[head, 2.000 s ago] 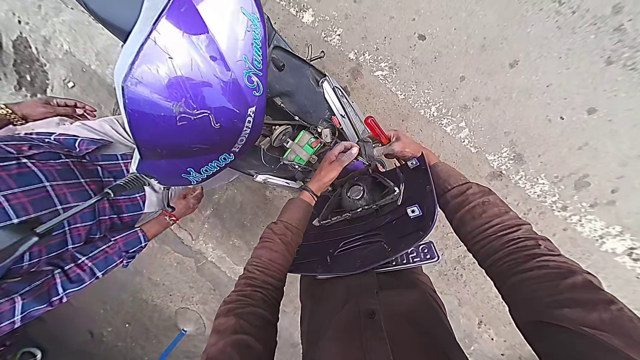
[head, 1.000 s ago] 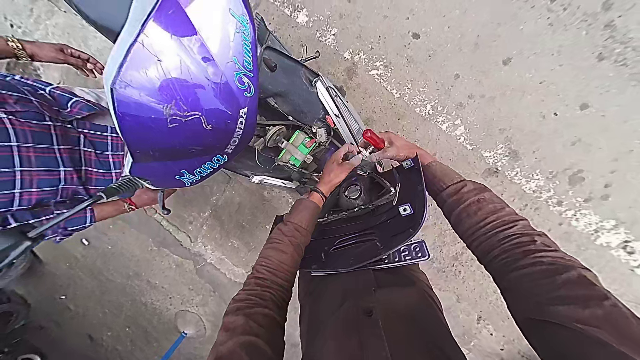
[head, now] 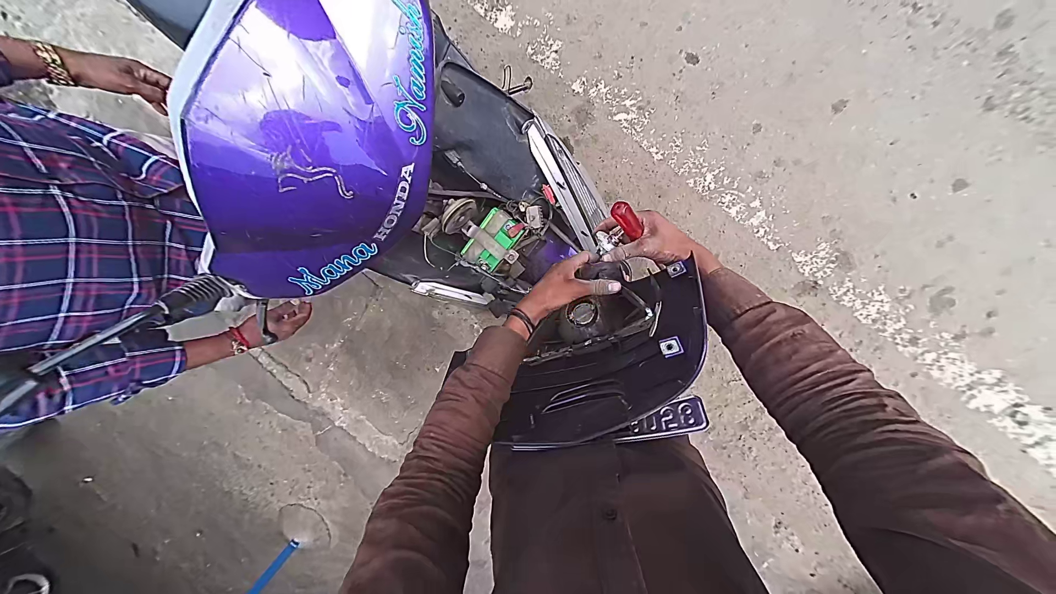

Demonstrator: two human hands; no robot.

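A scooter's opened front lies before me, with a black inner cover (head: 594, 392) close to my body. My right hand (head: 656, 239) grips a small metal part (head: 609, 241) beside a red handle (head: 627, 221), which looks like a screwdriver's. Thumb and fingers of my left hand (head: 569, 289) are at the same metal part, and whether they grip it cannot be told. Just below my left hand is a round headlamp bulb socket (head: 582, 312). Farther left in the opening sits a green battery (head: 493, 241) with a horn (head: 459, 216) beside it.
A purple scooter front panel (head: 305, 148) bearing writing fills the upper left. A person in a checked shirt (head: 91, 247) stands at the left, hands near the panel. A brake lever (head: 262, 322) juts below it. The number plate (head: 672, 417) shows under the cover.
The other person's upper hand has moved up toward the panel edge. My two hands stay at the metal part by the red handle. The view has shifted slightly.
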